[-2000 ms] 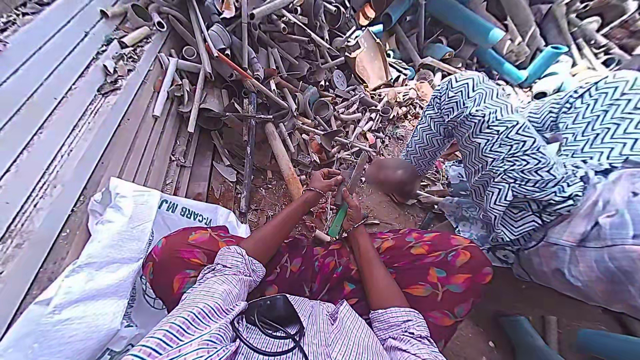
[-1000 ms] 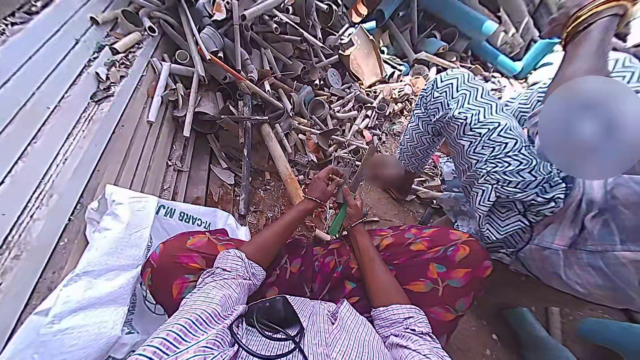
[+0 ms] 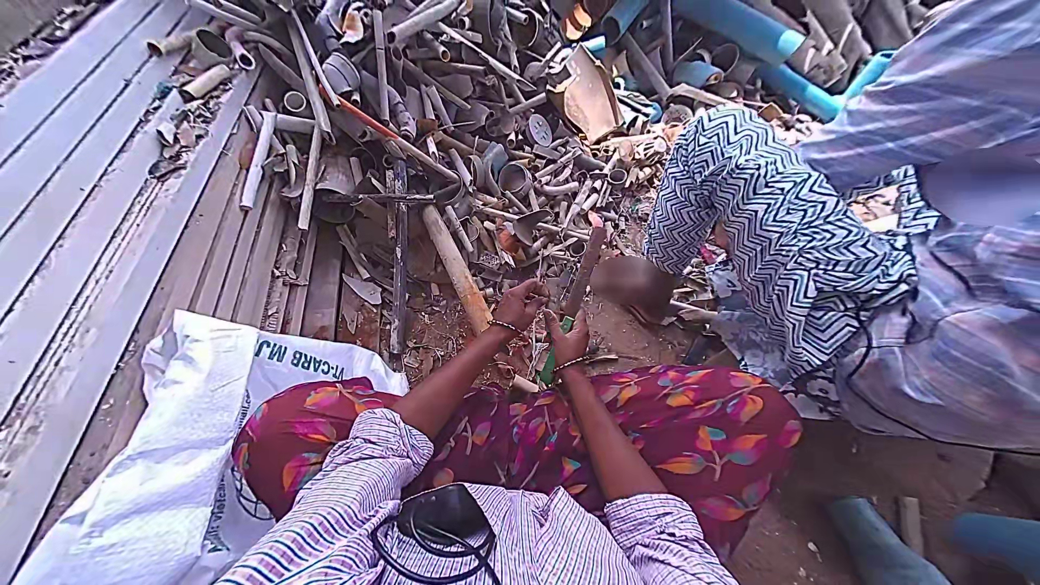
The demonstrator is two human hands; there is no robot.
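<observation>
My right hand (image 3: 570, 337) is closed around the green handle (image 3: 548, 370) of a long tool with a rusty, flat blade (image 3: 585, 272), which points up and away from me. Just left of it is my left hand (image 3: 520, 306), its fingers bent and the fingertips together near the blade's base. Whether something small is pinched there cannot be made out. Beyond both hands lies a heap of scrap plastic pipes and fittings (image 3: 520, 179). A thick, worn pipe (image 3: 457, 268) ends close to my left wrist.
Grey corrugated sheets (image 3: 122, 162) lie at the left, with a white woven sack (image 3: 187, 406) beside my knee. A person in zigzag-patterned clothing (image 3: 772, 227) sits close at the right. Blue pipes (image 3: 881, 544) lie at the lower right, others (image 3: 739, 28) at the top.
The person at the right has leaned and moved an arm; their sleeve now covers the upper right. My hands stay in nearly the same place, the tool still in my right hand.
</observation>
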